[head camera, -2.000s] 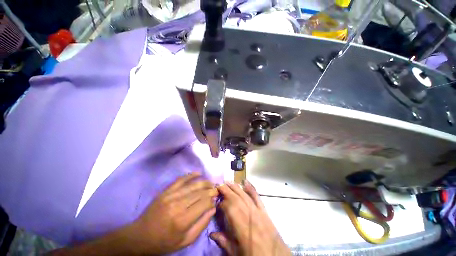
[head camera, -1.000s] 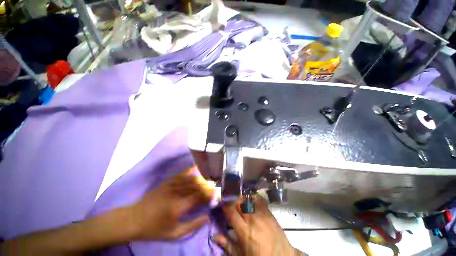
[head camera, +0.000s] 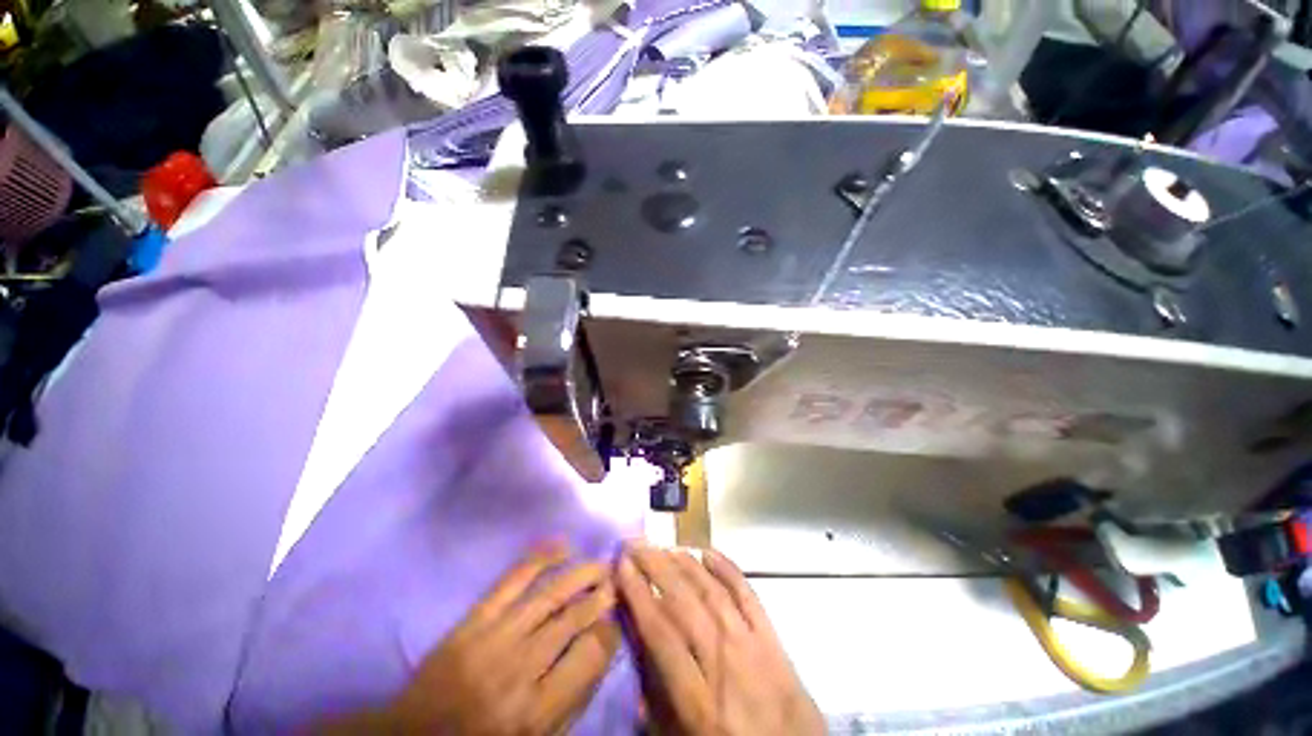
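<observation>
A light purple garment panel (head camera: 417, 546) lies on the white table and runs under the left end of the sewing machine (head camera: 892, 388). My left hand (head camera: 525, 647) presses flat on the panel with fingers forward. My right hand (head camera: 712, 640) lies beside it, touching it, fingertips on the cloth's right edge, just in front of the black screw (head camera: 668, 495). The presser foot and needle are hard to make out in the glare. A yellow-tan strip (head camera: 694, 506) is just ahead of my right fingertips.
A large purple panel (head camera: 187, 417) spreads at the left. Scissors with red and yellow handles (head camera: 1086, 626) lie under the arm at right. Behind are a purple cut bundle (head camera: 576, 86), a bottle (head camera: 907, 72) and a red object (head camera: 177, 187).
The view has tilted down again, so the machine head sits higher. My hands have come out from close under the head and now lie flatter, side by side, on smoother cloth.
</observation>
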